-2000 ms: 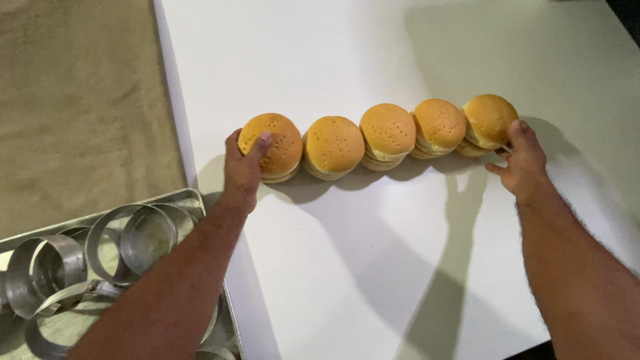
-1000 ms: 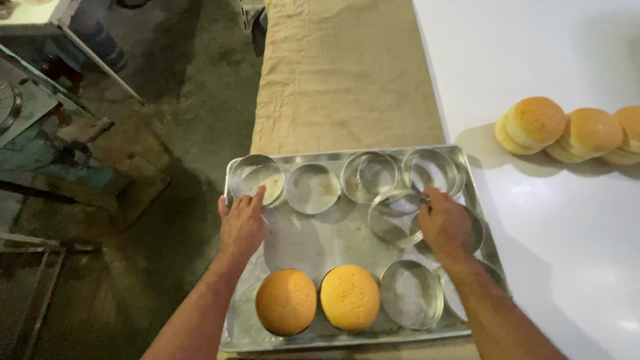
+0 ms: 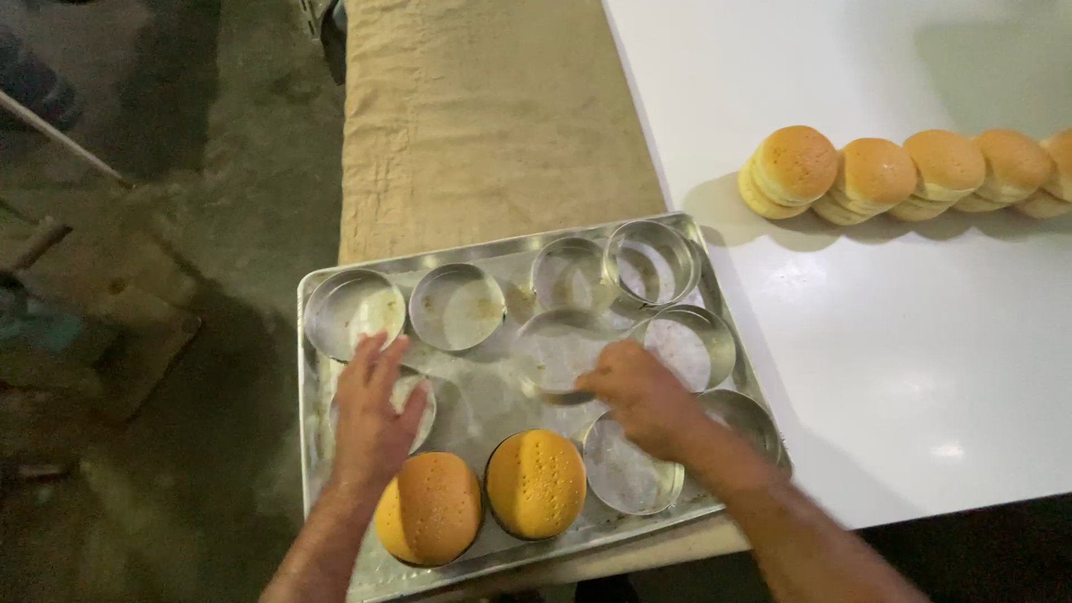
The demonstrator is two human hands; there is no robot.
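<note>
A metal baking tray holds several round metal rings, some overlapping. My right hand grips the edge of a blurred metal ring near the tray's middle. Over the left side, my left hand has its fingers spread above another ring, which it partly hides; nothing shows in its grasp. Two browned buns, one orange-brown and one yellower, sit along the tray's near side. An upper-left ring lies just past my left fingertips.
On the white tabletop at the right, stacked buns stand in a row running off the view. Tan cloth covers the surface under and behind the tray. Dark floor and a thin pole are at the left.
My hands were at the bun row two seconds ago and are now over the tray. Since one second ago, a ring has appeared beneath my left hand, and my right hand's ring has moved left.
</note>
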